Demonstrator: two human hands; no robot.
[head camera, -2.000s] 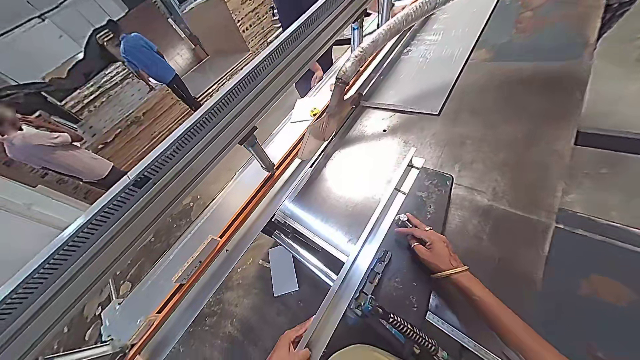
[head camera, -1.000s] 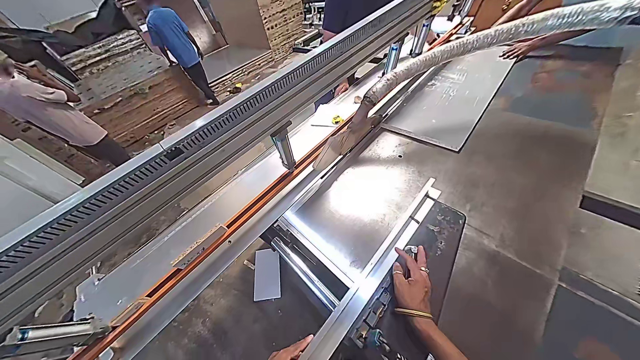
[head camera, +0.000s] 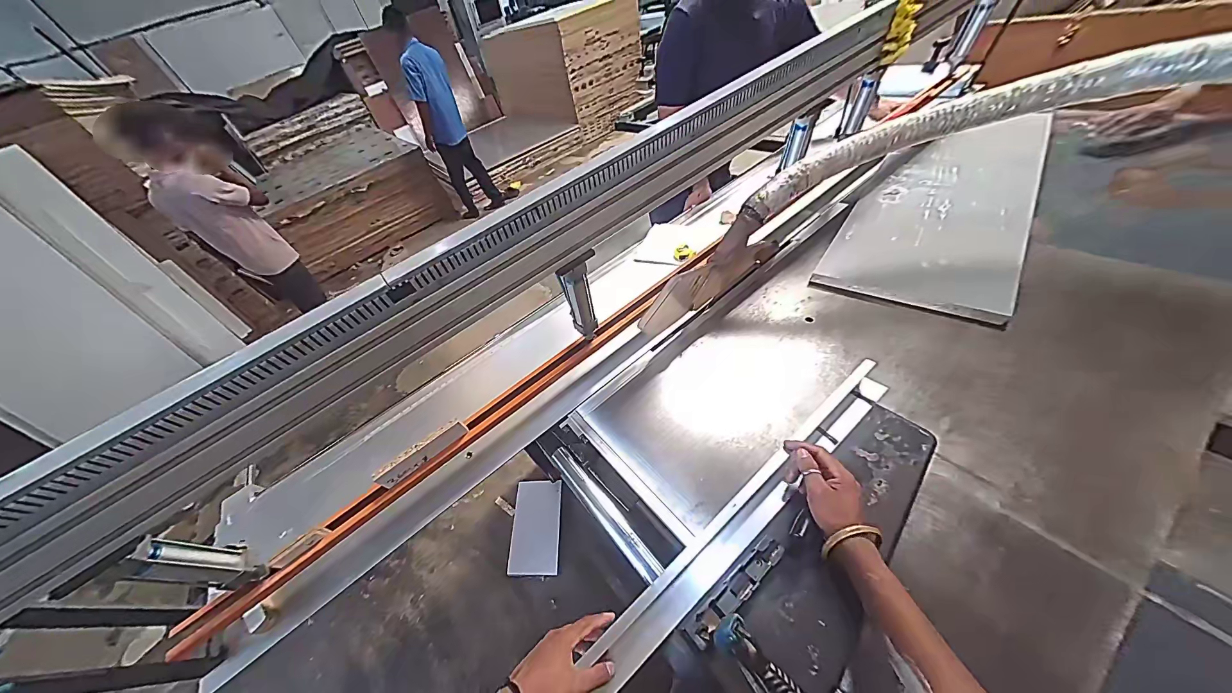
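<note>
My left hand (head camera: 563, 656) grips the near end of a metal fence rail (head camera: 712, 553) at the bottom of the view, thumb and fingers on its two sides. Farther along the same rail, my right hand (head camera: 830, 489), with a ring and a bangle, rests at its right edge; whether its fingers hold a part there cannot be told. Right of the rail lie a black plate (head camera: 890, 457) and a bracket with a spring. Left of it, a small pale rectangular piece (head camera: 535, 528) lies on the dark surface.
A long slotted beam (head camera: 385, 289) with cylinders crosses the view above an orange strip (head camera: 520, 390). A flexible hose (head camera: 924, 120) reaches a dust hood (head camera: 707, 279). A pale panel (head camera: 938, 226) lies on the metal table. Several people stand beyond the beam; another person's hand is at upper right.
The other person's hand at upper right was near the pale panel's edge one second ago and is now beside the hose. My hands remain at the rail.
</note>
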